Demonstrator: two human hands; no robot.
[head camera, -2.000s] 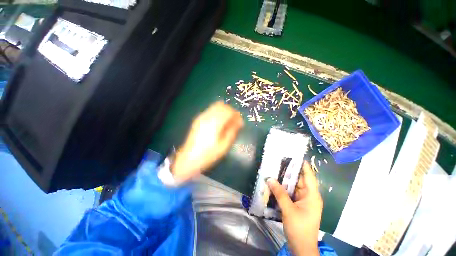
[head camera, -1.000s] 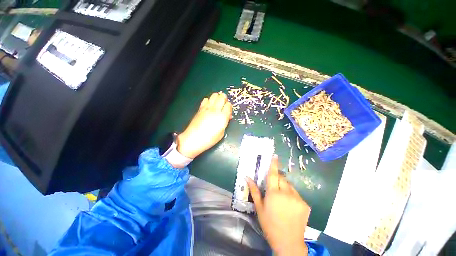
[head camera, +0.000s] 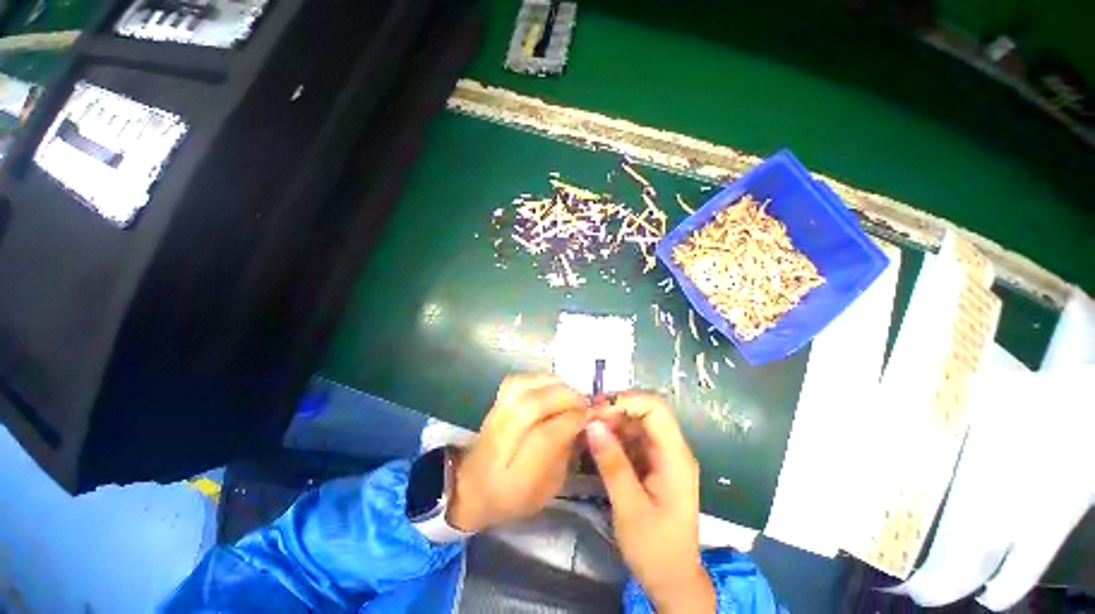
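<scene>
A silver-white phone middle frame (head camera: 592, 342) lies on the dark green mat near its front edge; my hands hide its near part. My left hand (head camera: 522, 450), with a dark watch at the wrist, is over it with fingers bent. My right hand (head camera: 654, 474) is beside it, thumb and fingers curled. The fingertips of both hands meet over the frame; whether a small piece is between them cannot be told. A loose pile of thin tan and white strips (head camera: 570, 228) lies beyond the hands. A blue bin (head camera: 841, 258) holds many tan slivers (head camera: 747, 266).
Black trays (head camera: 258, 240) at left hold silver-white units (head camera: 111, 152). Another small unit (head camera: 542, 36) lies on the green ledge behind the worn cream strip (head camera: 576, 122). A white sheet (head camera: 831, 414), a strip with tan rows (head camera: 955, 360) and curling white liner (head camera: 1021, 456) lie at right.
My left hand has moved from beside the loose pile to the frame. My right fingers have left the frame's side and now meet the left ones. The view has shifted slightly.
</scene>
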